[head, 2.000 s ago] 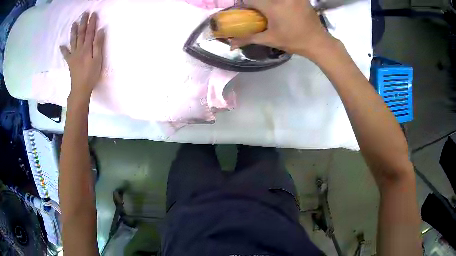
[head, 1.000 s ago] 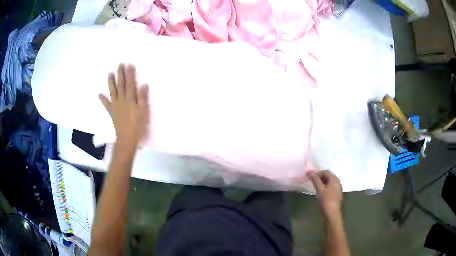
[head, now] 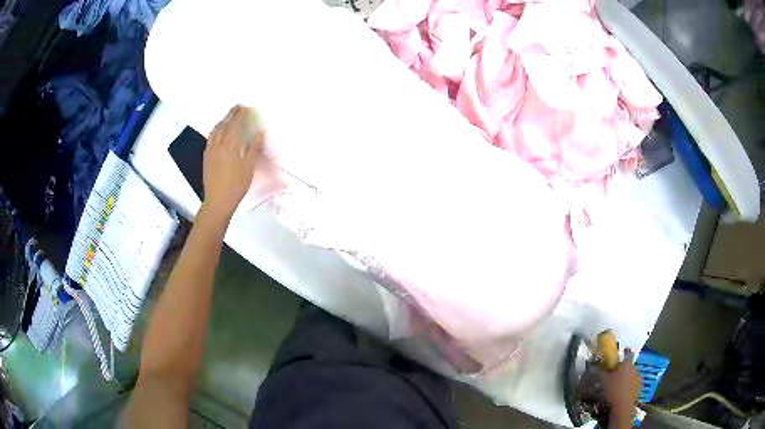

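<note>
A pink garment (head: 436, 260), almost white in the bright light, lies over the padded board (head: 210, 42), its edge hanging toward me over the table's near side. My left hand (head: 235, 151) is at the board's near edge with its fingers bent on the cloth; the fingertips are too bright to read clearly. The steam iron (head: 580, 381) stands at the table's right corner. My right hand (head: 621, 387) is on its yellow-brown handle. It is small and dark there, and part of it is hidden.
A crumpled pink heap (head: 537, 92) lies beyond the board. A second white board (head: 688, 92) is at the far right. A blue plastic grid (head: 652, 374) is beside the iron. A black flat object (head: 189, 159) and a printed sheet (head: 122, 251) are at the left, near dark blue garments (head: 92, 126).
My right hand has let go of the garment's near right edge and moved right to the iron. My left hand has gone from lying flat to bent at the near edge. The view has turned.
</note>
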